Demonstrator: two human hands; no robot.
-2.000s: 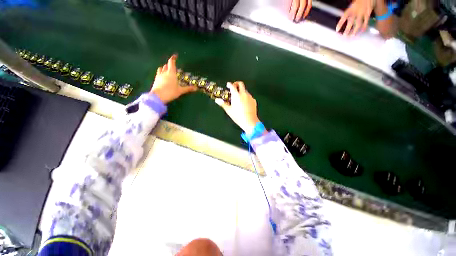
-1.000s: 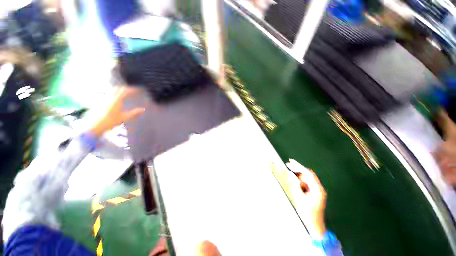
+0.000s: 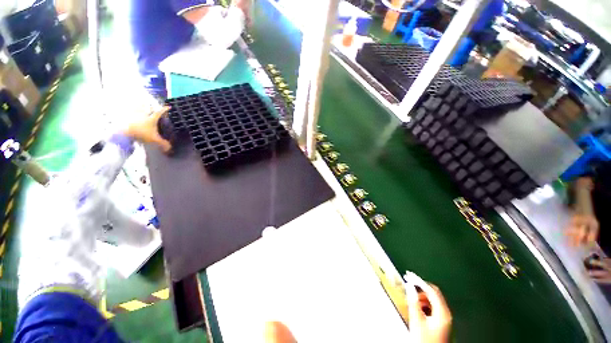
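A black compartment tray with an open grid lies on a dark grey board at the upper left. My left hand is at the tray's left corner, thumb and fingers around its edge. My right hand is low at the right, by the belt edge rail, with fingers curled; whether it holds anything is unclear. A joined strip of gold-edged modules lies on the green belt, touched by neither hand. Spaced single modules stand in a row along the near belt edge.
A tall stack of black trays stands across the green belt. White posts rise by the belt. The white tabletop is before me. Another person's hand is at the right edge, and a person in blue is at the top.
The view has turned left. The strip, earlier between both hands, now lies on the belt's far side. My left hand has moved to the tray; my right hand has come back to the near rail.
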